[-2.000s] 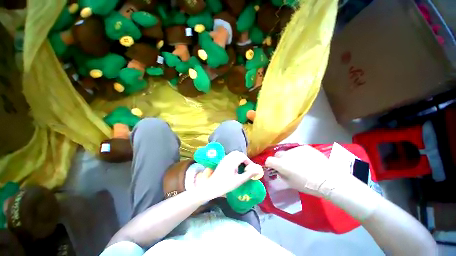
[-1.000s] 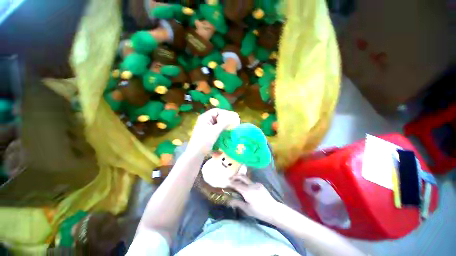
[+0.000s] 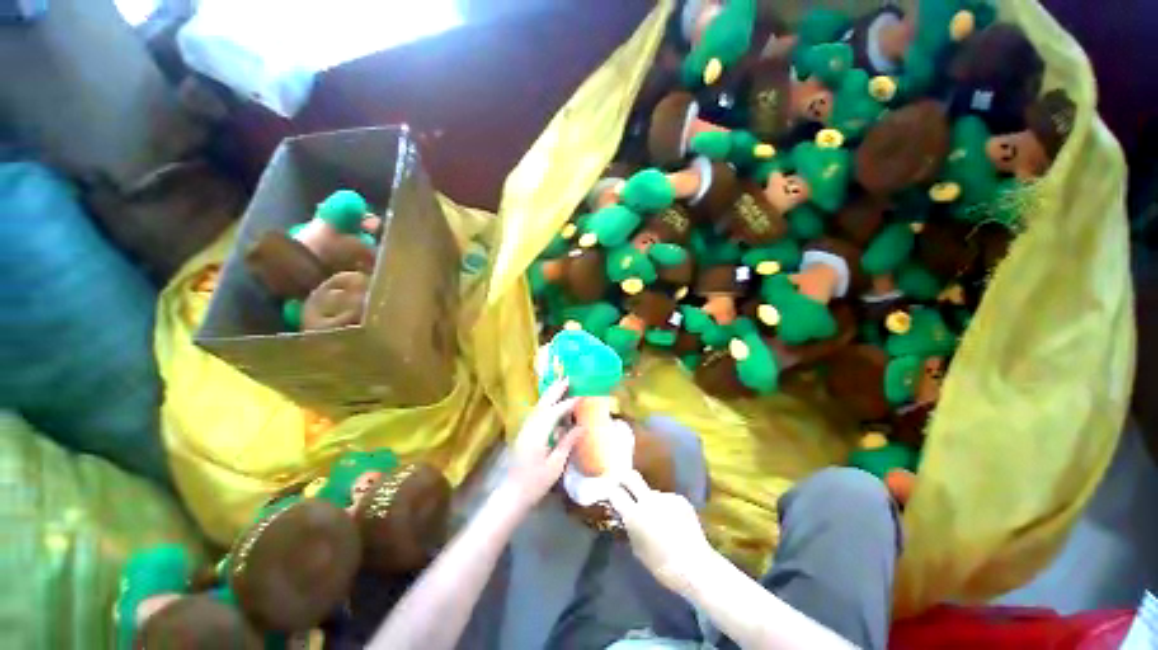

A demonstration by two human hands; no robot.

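Note:
A plush potted tree [image 3: 602, 432] is held up in front of my lap, green top upward and brown pot down. My left hand [image 3: 544, 447] is on its trunk and green top from the left side. My right hand [image 3: 660, 523] is at the pale collar and pot on the near right side, fingers against the toy. The pot is partly hidden behind my right hand. I cannot tell whether a small tool is in my right hand.
A large open yellow sack [image 3: 1041, 419] full of toys lies ahead and right. A carton [image 3: 381, 343] with a few toys stands at left. More toys [image 3: 295, 559] are piled at lower left. A red stool [image 3: 1016, 631] shows at lower right.
The view has turned left, bringing in the carton. The toy has moved left over the lap. My left hand has come from above the toy onto its trunk and top; my right hand stays near the collar.

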